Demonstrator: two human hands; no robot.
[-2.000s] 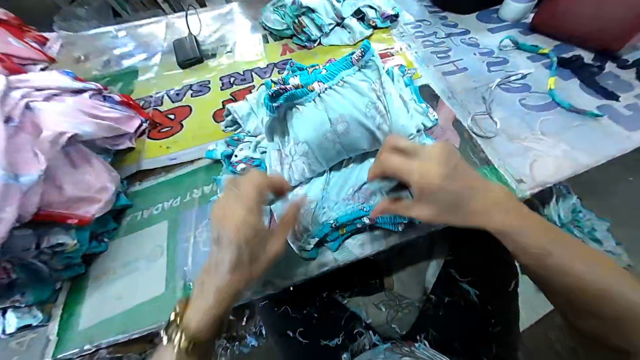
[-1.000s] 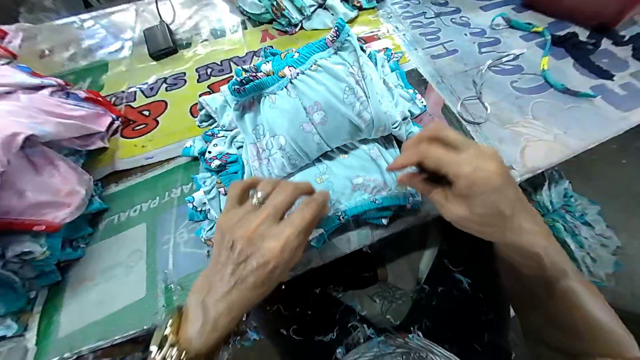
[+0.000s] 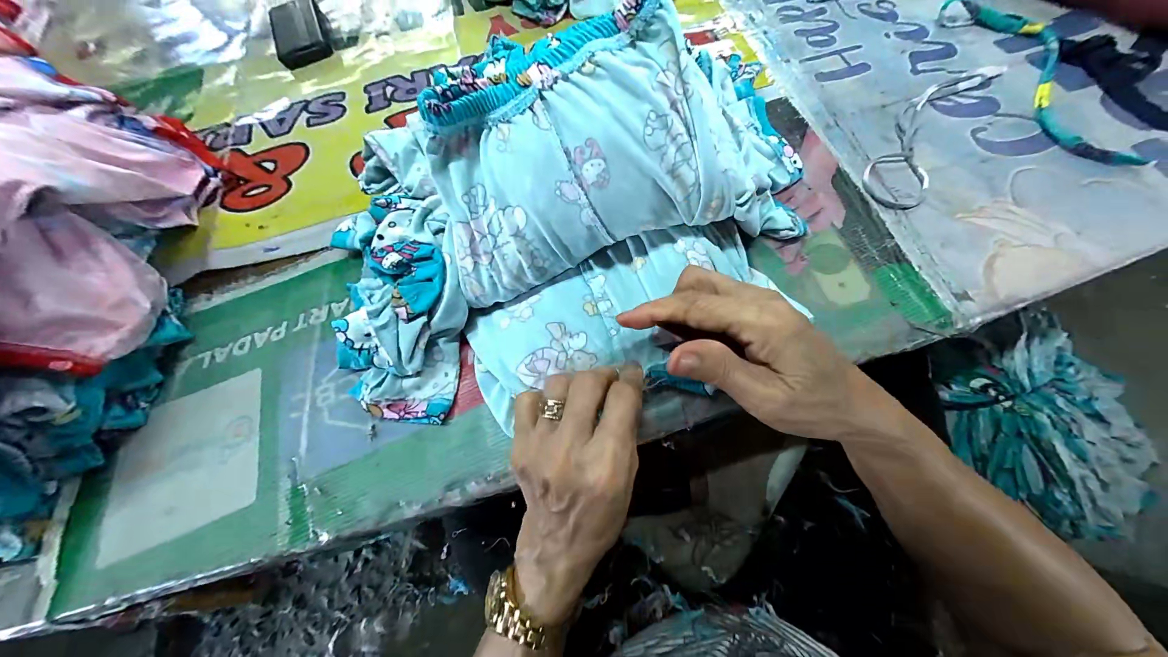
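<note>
Light blue garments (image 3: 547, 173) with printed cartoon figures and gathered teal waistbands lie stacked on the table, the nearest one reaching its front edge. My left hand (image 3: 579, 443), with a ring and a gold-coloured watch, rests on the near end of the lowest garment; its fingertips are bent over the cloth, and whether they pinch it cannot be seen. Just right of it, my right hand (image 3: 766, 356) hovers over or lightly touches the same garment, thumb and index finger apart, nothing visible between them. Ruffled, printed teal parts (image 3: 401, 265) stick out at the pile's left side.
A heap of pink garments (image 3: 82, 210) lies at the left over teal ones. Thread snips (image 3: 899, 173) and a teal cord (image 3: 1045, 82) are at the right. A black box-like object (image 3: 299, 35) sits at the back. Cloth strips (image 3: 1040, 429) hang or lie below the table's right edge.
My left hand has moved right along the near edge of the garment and its fingers have drawn closer together. The view has come nearer to the pile.
</note>
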